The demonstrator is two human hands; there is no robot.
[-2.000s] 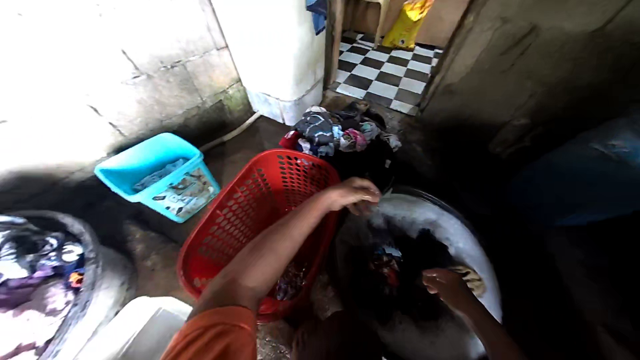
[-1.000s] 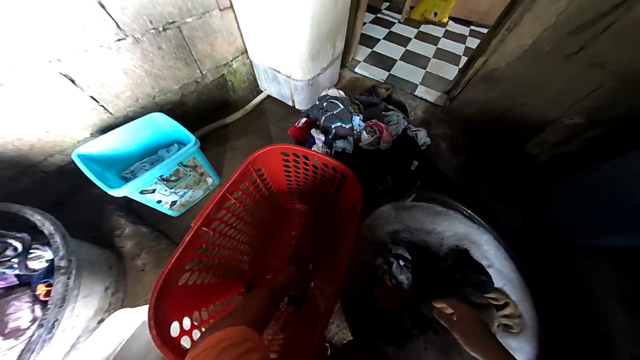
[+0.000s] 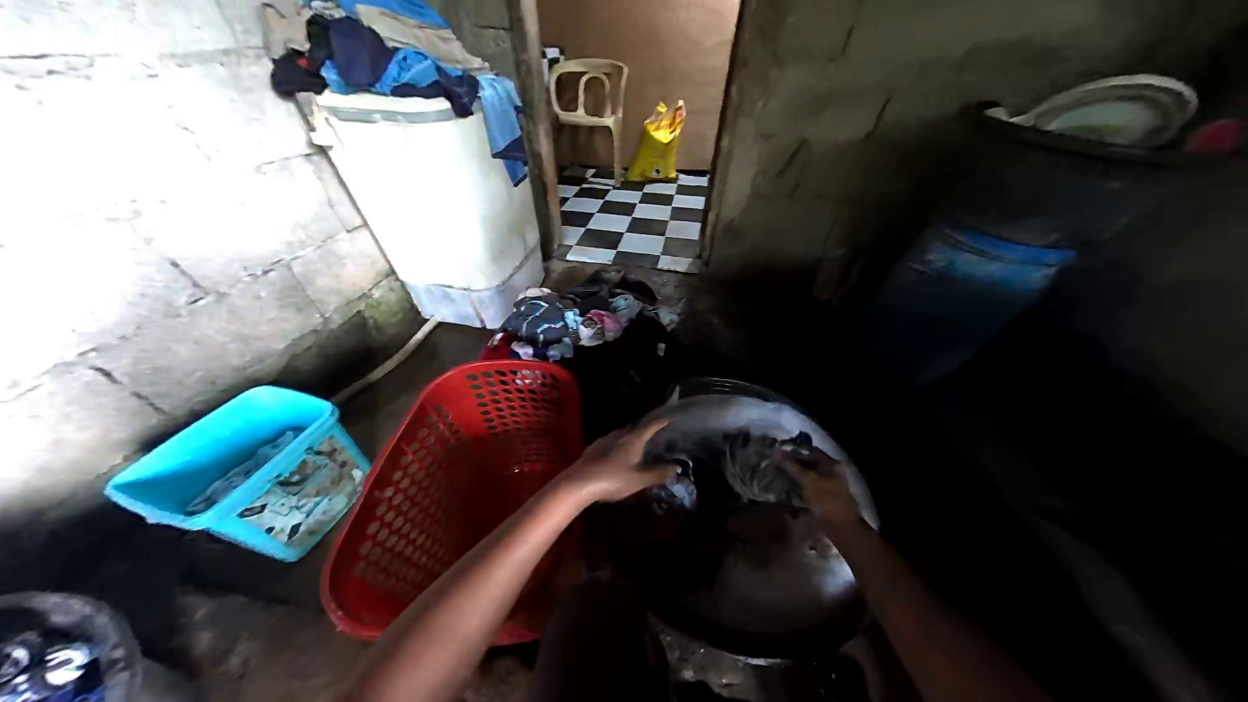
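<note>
Soapy water and dark wet clothes (image 3: 756, 468) fill a round basin (image 3: 858, 468). Over the basin's left side is my left hand (image 3: 624, 463), its fingers spread near a small bluish cloth (image 3: 675, 487); no clear grip shows. On the right, my right hand (image 3: 817, 483) touches the dark cloth, its fingertips partly lost in shadow. A red perforated plastic laundry basket (image 3: 370, 546) stands just left of the basin.
Beyond the basket lies a clothes pile (image 3: 585, 327). A turquoise plastic bin (image 3: 219, 517) holds some cloth at left, with a tub of laundry (image 3: 58, 648) below it. A blue container (image 3: 985, 283) stands right, and a checkered floor (image 3: 634, 219) lies beyond the doorway.
My left hand has moved out of the red basket to the basin's left side. My right hand is now at a dark cloth farther up in the basin. The view has tilted up.
</note>
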